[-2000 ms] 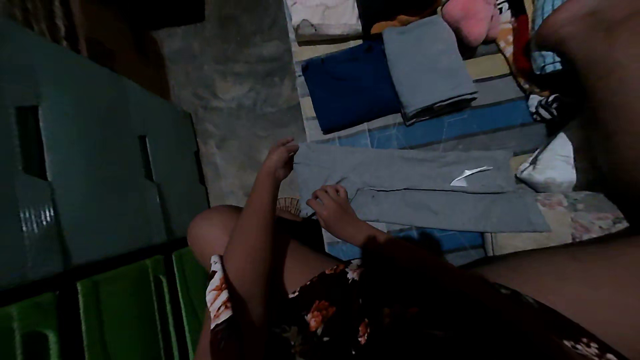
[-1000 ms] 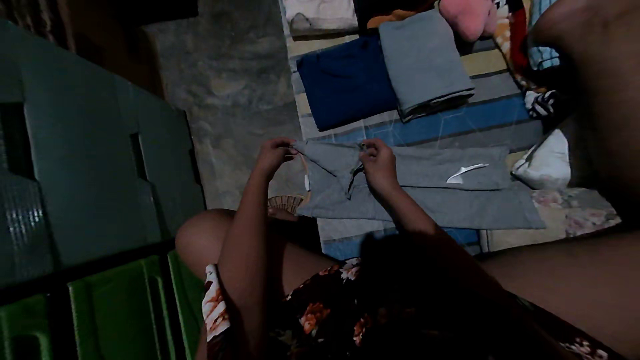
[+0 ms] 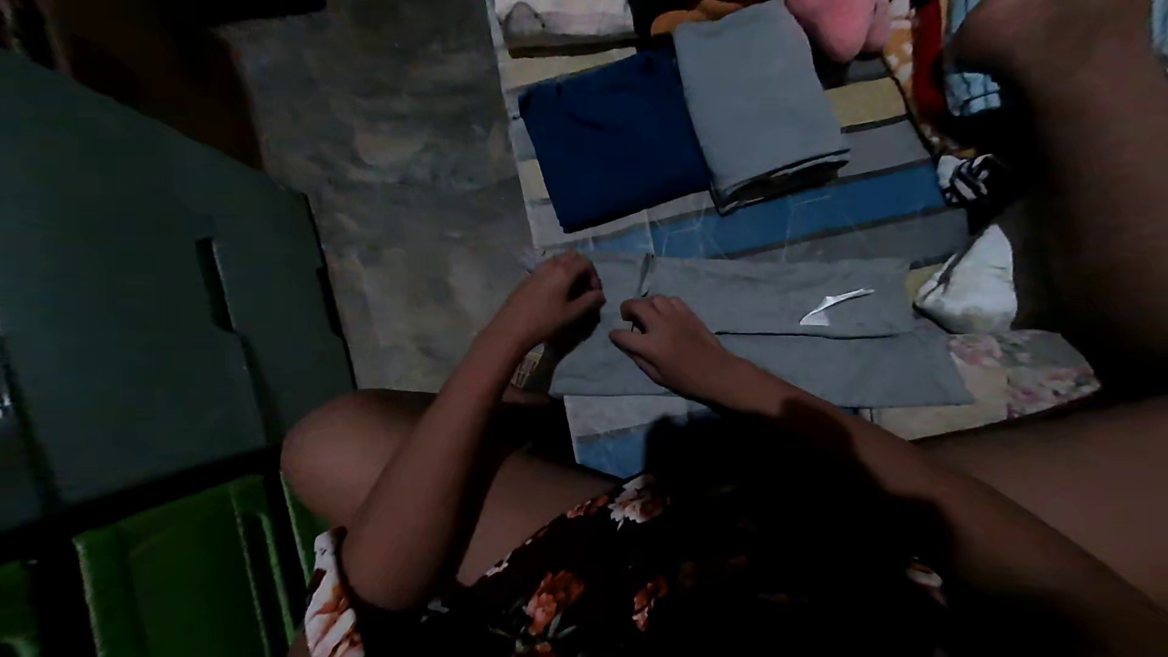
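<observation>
A pair of grey trousers [image 3: 821,365] lies spread on a striped mat, its legs toward the right and its waist end under my hands. My left hand [image 3: 558,297] is over the waist end with fingers curled; whether it pinches the cloth cannot be told. Close beside it, my right hand [image 3: 671,342] rests on the trousers, thumb and fingers bent near a crease. A white mark or tag [image 3: 835,306] shows on the upper leg. Above lie a folded navy blue cloth [image 3: 616,141] and a folded grey garment [image 3: 762,96], side by side.
The striped mat [image 3: 794,219] lies on a concrete floor [image 3: 420,182]. A dark grey-green panelled unit [image 3: 137,301] and green plastic drawers [image 3: 182,566] stand at left. A white cloth bundle [image 3: 976,283], a pink item [image 3: 839,27] and a folded light cloth [image 3: 566,18] lie around.
Both hands have moved over the waist end of the trousers. One second ago they were lifting the cloth there; now it lies flatter. The folded clothes above have stayed in place.
</observation>
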